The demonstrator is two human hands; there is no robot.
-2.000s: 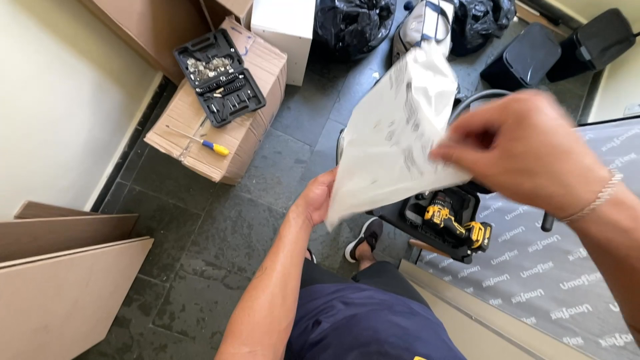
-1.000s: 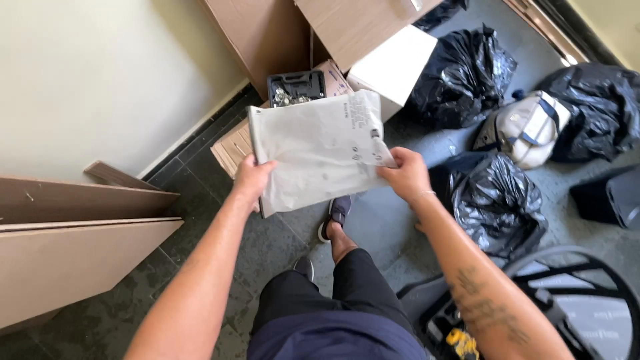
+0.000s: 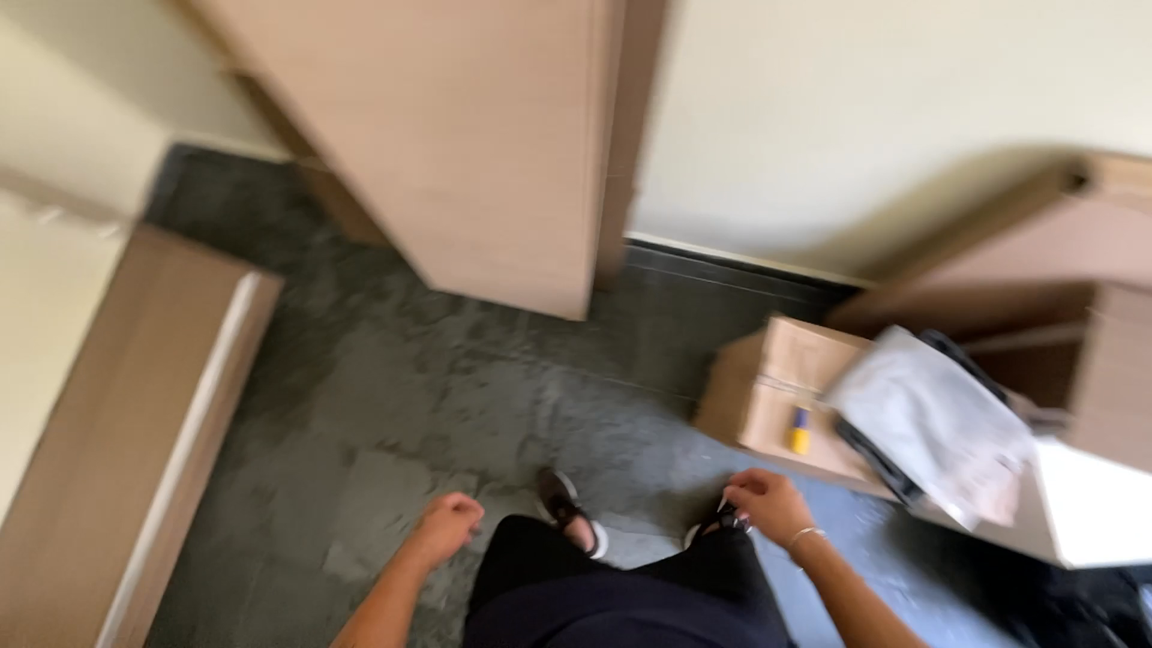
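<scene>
My left hand (image 3: pixel 448 529) hangs over the dark floor at lower centre, its fingers curled, with nothing seen in it. My right hand (image 3: pixel 769 506) is just below the cardboard box (image 3: pixel 783 457), thumb and fingers pinched together over my shoe; a small pale bit shows at the fingertips, too blurred to name. On the box lies a screwdriver with a yellow and blue handle (image 3: pixel 799 430). Beside it, a crumpled whitish plastic bag (image 3: pixel 936 418) covers most of a black case (image 3: pixel 877 461).
Tall light wood-tone panels (image 3: pixel 468 153) lean at the wall ahead. Another brown panel piece with a pale strip (image 3: pixel 180 450) stands along the left. Large open cardboard (image 3: pixel 1017 243) and a white box (image 3: pixel 1093 504) are at the right, with black plastic bags (image 3: pixel 1080 603) below.
Both hands have let go of the whitish plastic bag, which one second ago was held between them and now lies over the black case on the box. The view has swung left.
</scene>
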